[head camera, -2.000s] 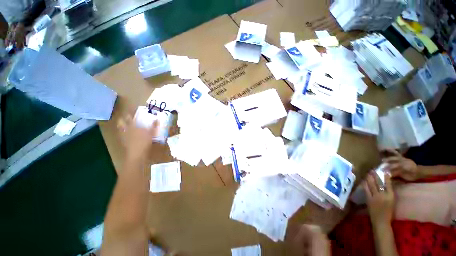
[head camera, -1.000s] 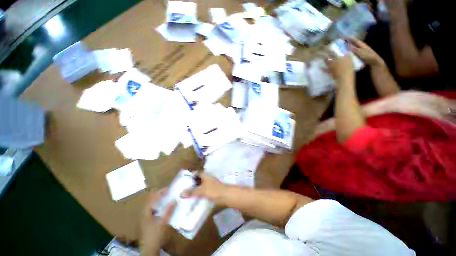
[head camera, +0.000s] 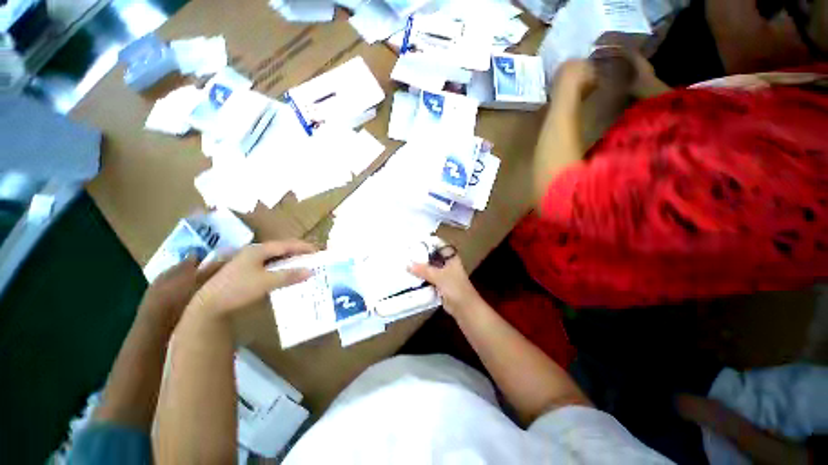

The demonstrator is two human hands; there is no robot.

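Note:
My left hand [head camera: 245, 283] holds the left part of an opened white insert card [head camera: 309, 304] with a blue square. My right hand [head camera: 449, 280] grips the blister tray [head camera: 407, 302] at the card's right side, thumb on top. The tray holds a white rounded product, partly hidden by white card or paper. A thin black cord loop [head camera: 440, 255] sticks out by my right fingers. The card and tray lie against each other, low over the cardboard.
Another person's hand [head camera: 172, 289] is close left of mine, at a card with a black cord loop. Loose leaflets [head camera: 245, 182] and printed cards [head camera: 338, 91] lie ahead. A person in red [head camera: 690, 200] works at the right. White boxes [head camera: 271, 413] lie lower left.
The view has shifted. My hands have moved apart, and the card is now spread open between them beside the tray. A teal-sleeved arm has come in at the left.

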